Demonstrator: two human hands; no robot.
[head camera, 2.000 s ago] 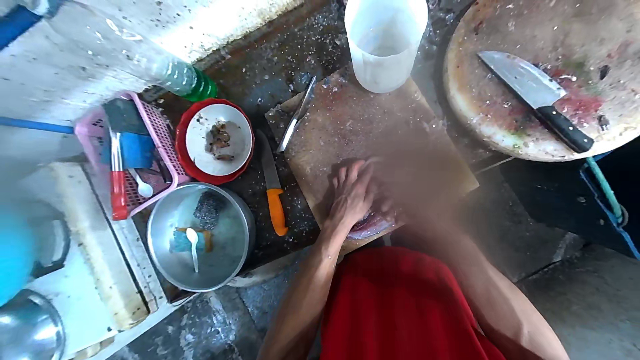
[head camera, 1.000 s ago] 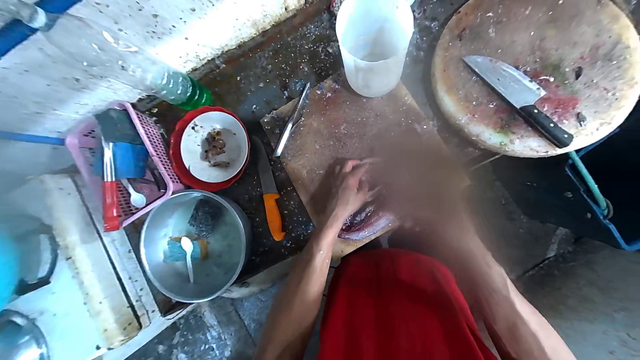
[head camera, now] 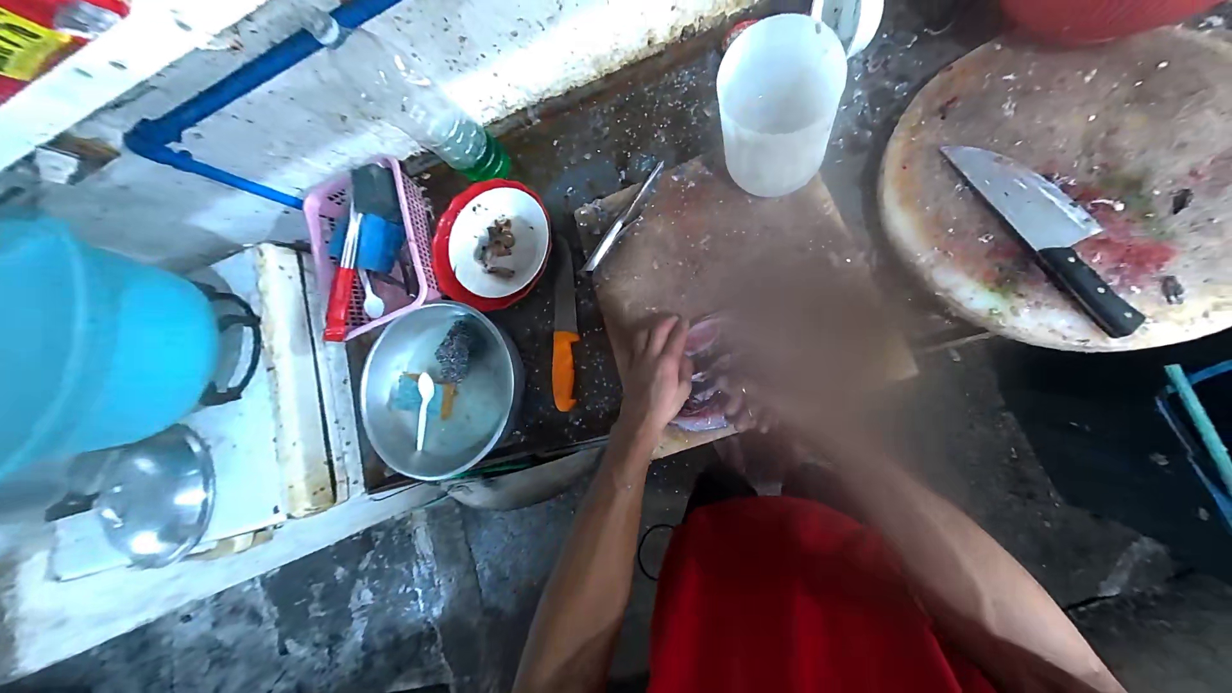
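Note:
On the near edge of a wooden cutting board (head camera: 674, 241) lies a pinkish, silvery piece that looks like fish or meat (head camera: 703, 419). My left hand (head camera: 659, 371) rests against its left side, fingers bent, pointing away from me. At its right side is my right hand (head camera: 756, 404), largely lost in a brown blur that also covers the right part of the board. Whether the right hand holds anything is hidden. A narrow metal blade (head camera: 624, 217) lies across the board's far left corner, and an orange-handled knife (head camera: 565, 361) lies left of the board.
A translucent plastic container (head camera: 782, 115) stands at the board's far edge. Right is a round chopping block (head camera: 934, 221) with a black-handled knife (head camera: 1049, 236). Left are a metal bowl of water (head camera: 481, 423), a white bowl with scraps (head camera: 525, 226), a pink basket (head camera: 419, 221) and a green-bottomed bottle (head camera: 472, 144).
The view has shifted, showing more on the left. My left hand stays by the piece on the board, and more of the piece shows between the hands.

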